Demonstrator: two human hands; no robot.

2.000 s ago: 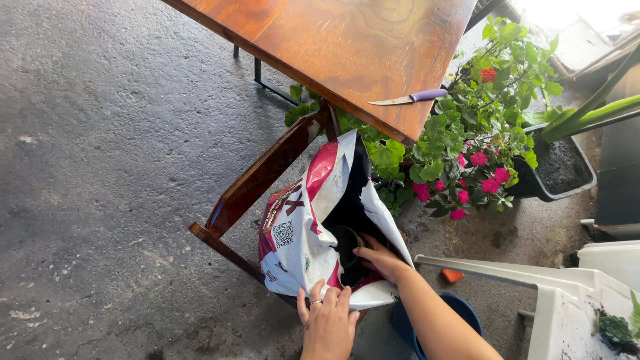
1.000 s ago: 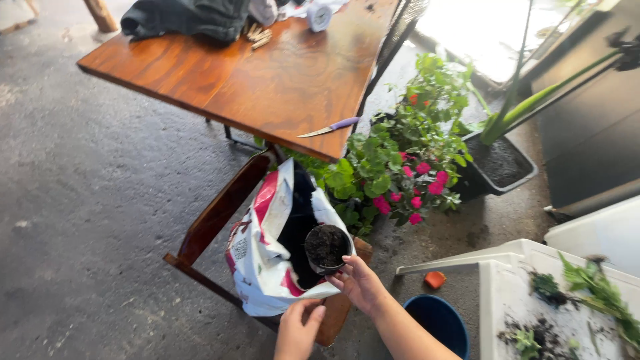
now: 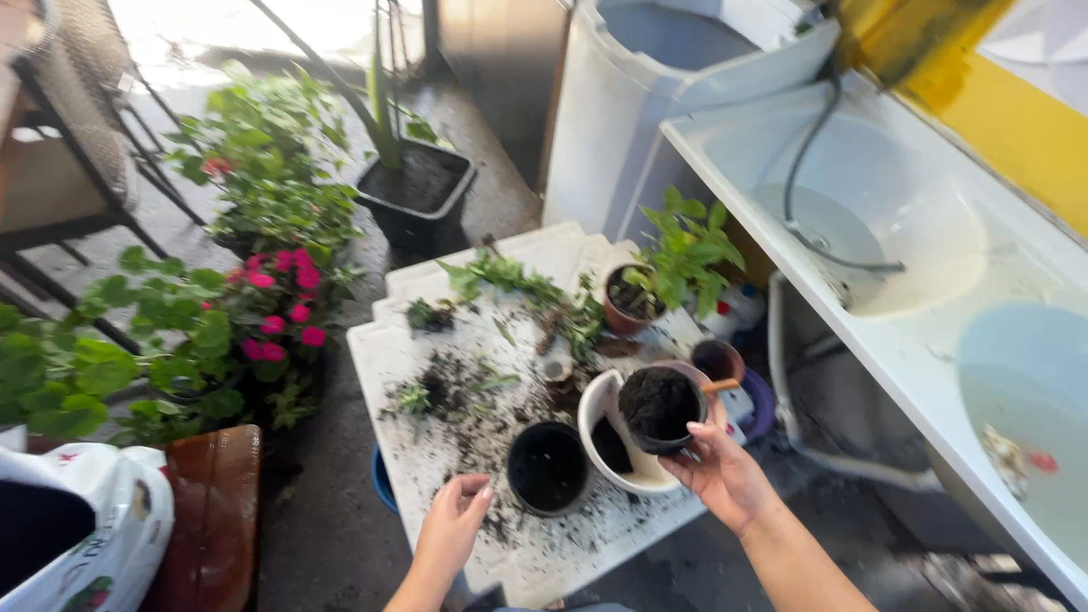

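Note:
My right hand (image 3: 714, 472) grips a small black pot of dark soil (image 3: 661, 408), tilted above a white oval container (image 3: 601, 389) with some soil inside. My left hand (image 3: 455, 518) holds nothing, its fingers bent, just left of a black plastic pot (image 3: 548, 469) on the white plastic table (image 3: 544, 582). Loose soil (image 3: 450, 391) and uprooted green cuttings (image 3: 510, 276) lie scattered there. A terracotta-coloured pot with a leafy plant (image 3: 629, 319) stands behind, and an empty-looking brown pot (image 3: 716, 360) is beside the held one.
A double laundry sink (image 3: 841, 323) with water and a hose runs along the right. The open soil bag (image 3: 127, 527) is on a wooden chair (image 3: 212, 510) at lower left. Pink flowers (image 3: 289, 280) and a square planter (image 3: 416, 221) stand on the floor behind.
The view has swung right, from the wooden table to the white one. My right hand has lifted the soil-filled pot out of the bag and carried it over; my left hand has left the bag.

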